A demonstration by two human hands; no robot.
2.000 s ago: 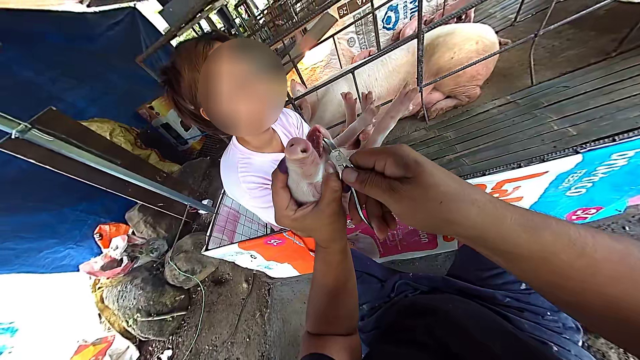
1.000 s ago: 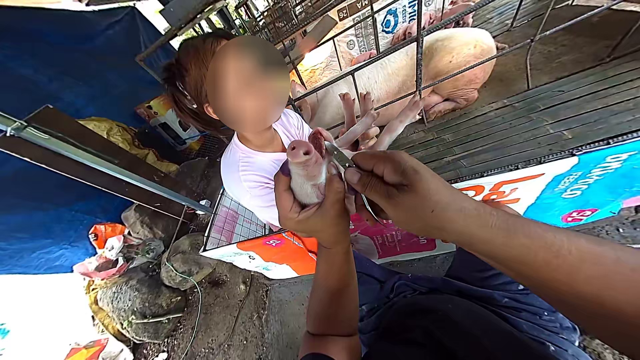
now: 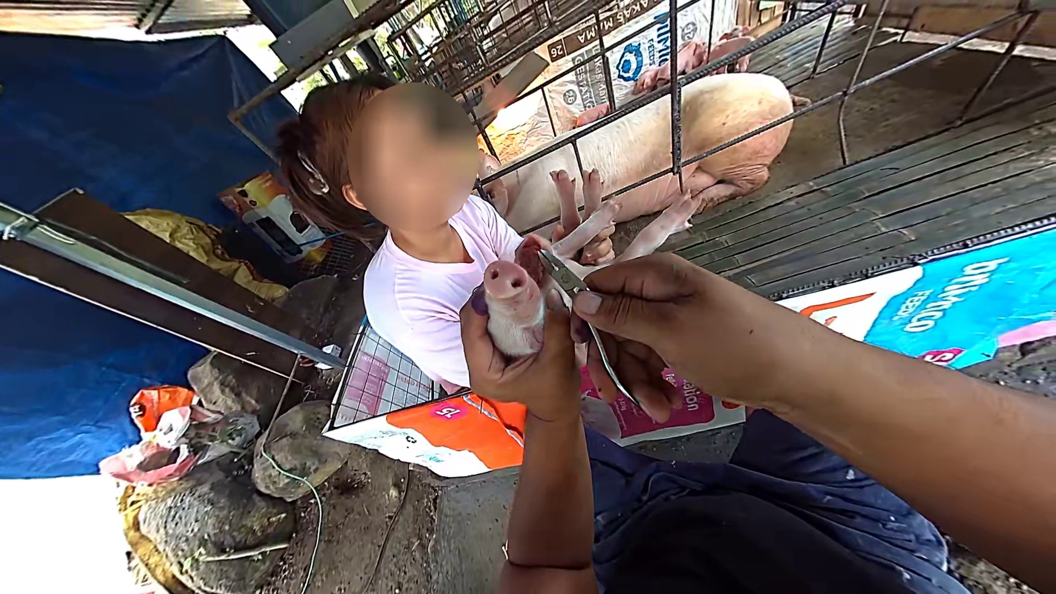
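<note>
A piglet (image 3: pixel 516 318) lies with its snout toward me and its legs up. My left hand (image 3: pixel 528 363) grips it around the head and jaw. In my right hand (image 3: pixel 660 330) are metal cutting pliers (image 3: pixel 565 276), their tip at the piglet's open, reddish mouth. What lies between the jaws is too small to tell. One plier handle shows below my right fingers. Behind the piglet, a person in a pale pink shirt (image 3: pixel 429 289) has a hand (image 3: pixel 598 247) at its legs.
Behind a rebar fence (image 3: pixel 676 99), a large pig (image 3: pixel 660 136) lies by bamboo slats (image 3: pixel 891 198), with piglets beyond. Printed feed sacking (image 3: pixel 949 305) lines the pen. A metal bar (image 3: pixel 165 285), rocks (image 3: pixel 214 520), plastic bags (image 3: pixel 157 437) and a blue tarp (image 3: pixel 99 148) are at left.
The pliers and my right hand have shifted slightly at the piglet's mouth. My left hand keeps its grip on the piglet's head, in much the same place.
</note>
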